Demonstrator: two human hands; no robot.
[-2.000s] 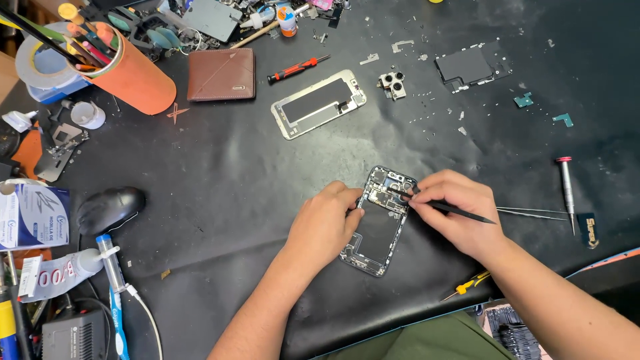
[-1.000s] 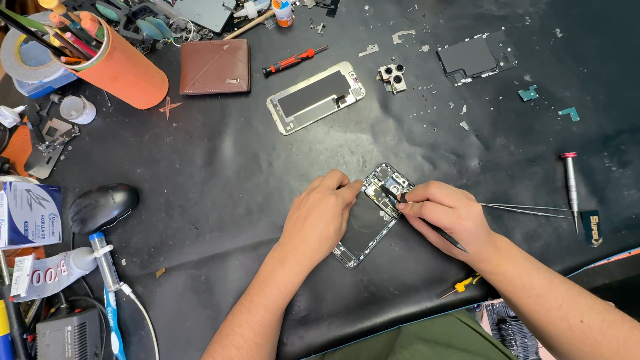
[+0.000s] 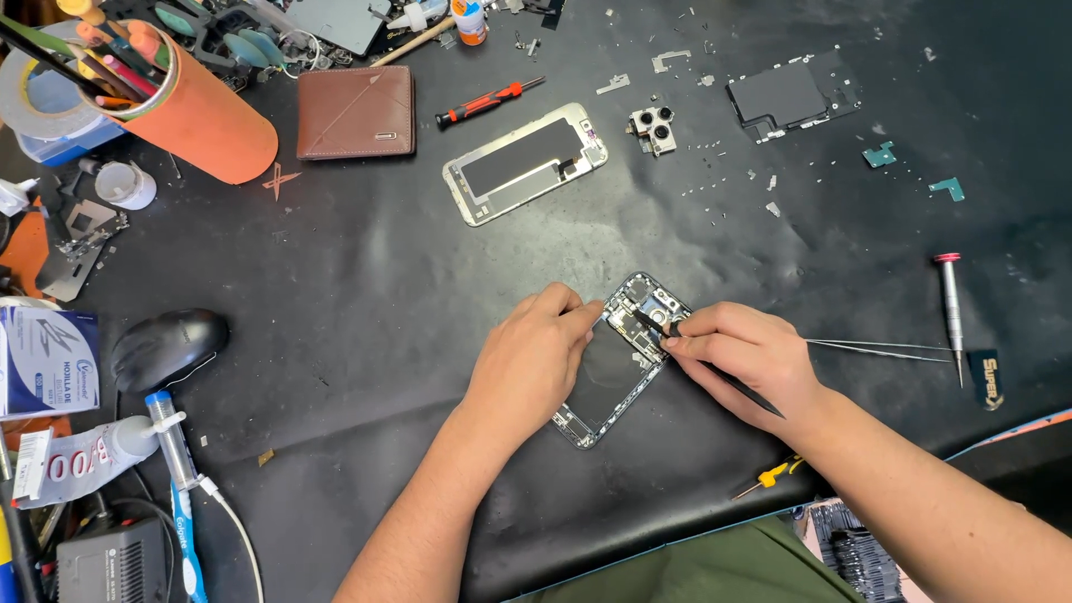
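An opened smartphone (image 3: 615,360) lies tilted on the black mat, its inner boards showing at the upper end. My left hand (image 3: 536,352) holds the phone's left edge, thumb and fingertips near the top left. In my right hand (image 3: 741,360) is a slim black pry tool (image 3: 745,394), its tip on the boards near the phone's upper end. A pair of metal tweezers (image 3: 879,347) extends out to the right from behind my right hand; whether the fingers hold it is hidden. Beyond the phone lie a detached phone screen (image 3: 526,165) and a triple camera module (image 3: 653,130).
Behind are a red-black screwdriver (image 3: 488,104), a brown wallet (image 3: 356,113) and a black phone plate (image 3: 791,94) among tiny screws. A silver screwdriver (image 3: 952,310) lies right, a yellow one (image 3: 769,477) near the front edge. Left are an orange pen cup (image 3: 209,117) and a black mouse (image 3: 170,347).
The pry tool's tip has shifted a little over the phone's boards, and the tool is tilted differently. My left hand remains at the phone's left edge.
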